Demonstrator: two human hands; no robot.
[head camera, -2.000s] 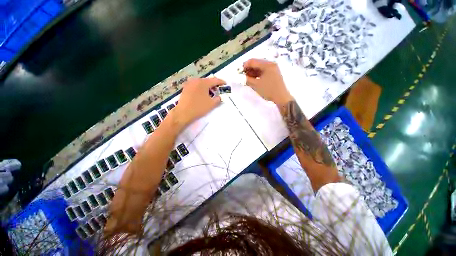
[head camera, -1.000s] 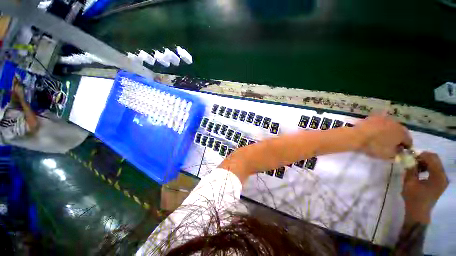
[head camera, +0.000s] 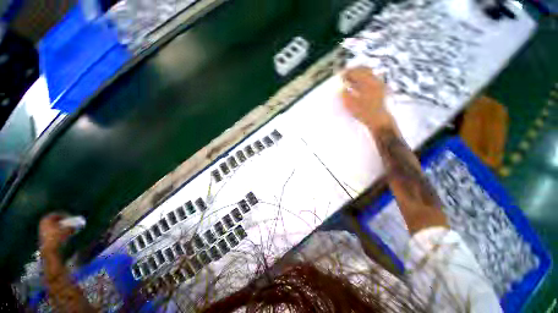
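Note:
My left hand (head camera: 56, 235) is at the far left, over the green belt's near side, with a small white piece (head camera: 74, 222) between its fingertips. It is somewhat blurred. My right hand (head camera: 366, 95) is over the white bench at the near left edge of a loose pile of white pieces (head camera: 422, 52). Its fingers are bent together; a pale spot shows at the fingertips, but I cannot tell if they hold a piece. Small dark inserts with pale edges (head camera: 165, 226) lie in rows on the bench between my hands.
The dark green belt (head camera: 183, 79) runs beyond the worn side rail (head camera: 245, 119), with grouped white units (head camera: 290, 56) on it. A blue crate of white pieces (head camera: 544, 269) is at lower right, a blue bin (head camera: 116, 272) at lower left. A brown stool or box (head camera: 484, 131) stands right.
The view swung left, then back right. My hands, together over the bench one second ago, are now far apart: left out at the far left with a white piece, right beside the loose pile.

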